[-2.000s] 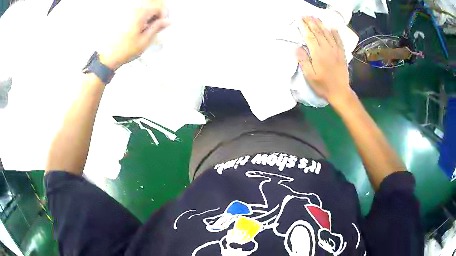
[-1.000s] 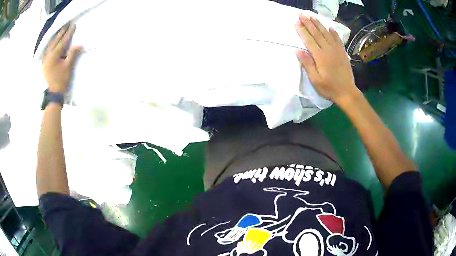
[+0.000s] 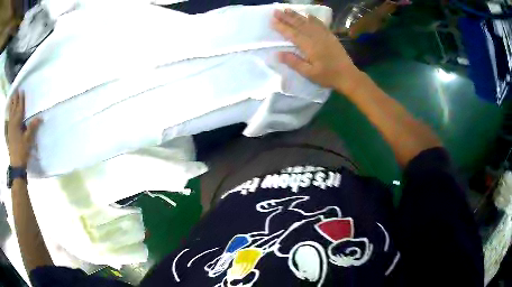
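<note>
A white garment (image 3: 151, 73) with long seams lies spread over the navy pressing board (image 3: 216, 140), which shows as a dark strip below the cloth and along the top. My left hand (image 3: 21, 130) is at the garment's left end, near the picture's edge, fingers apart, palm side against the cloth. My right hand (image 3: 317, 50) lies flat on the garment's right end, fingers slightly apart. I see no cloth pinched in either hand. The steam iron (image 3: 373, 18) is partly visible beyond the right end, blurred.
More white cloth (image 3: 106, 218) hangs at the lower left, with thin white tapes (image 3: 161, 197) over the green floor (image 3: 404, 101). A grey-white crumpled heap (image 3: 35, 33) is at the upper left. A blue rack or bin (image 3: 477, 61) stands at the right.
My left hand has moved left and down to the cloth's far left end. My right hand stays on the right end. The view has shifted, and the garment's seams and folds show more clearly.
</note>
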